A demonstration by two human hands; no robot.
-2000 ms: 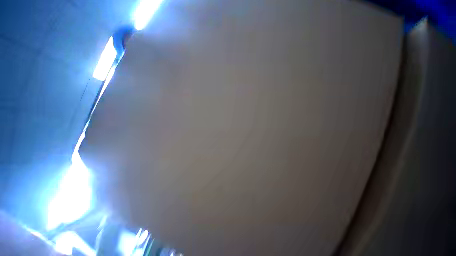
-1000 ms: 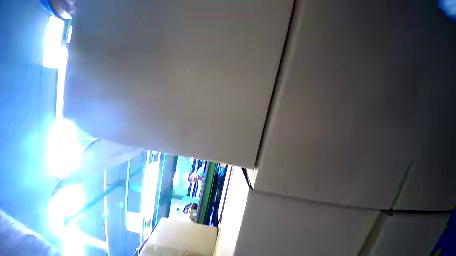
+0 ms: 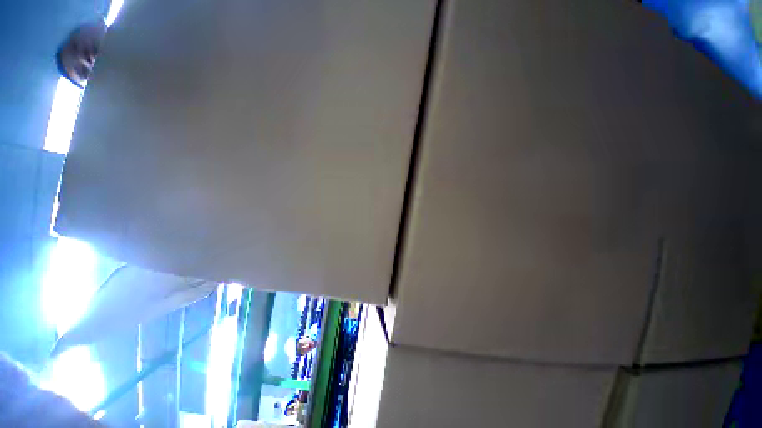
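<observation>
A large tan carton fills the left and middle of the turned, blurred view. Its straight edge meets a second tan carton face along a dark seam. More tan carton surface shows below, beyond a thin seam. Neither of my hands can be made out. A small brownish rounded shape with a dark rim shows at the carton's upper left edge; I cannot tell whether it is a hand or a person's head.
Bright ceiling lights glare at left. A green post or rail and rows of dark items show at the bottom. Blue cloth-like material is at the upper right. A blurred pale purple shape is at the lower left.
The view has shifted: the near carton face now covers less of the picture, its seam lies further left, and the other carton faces and the hall show below.
</observation>
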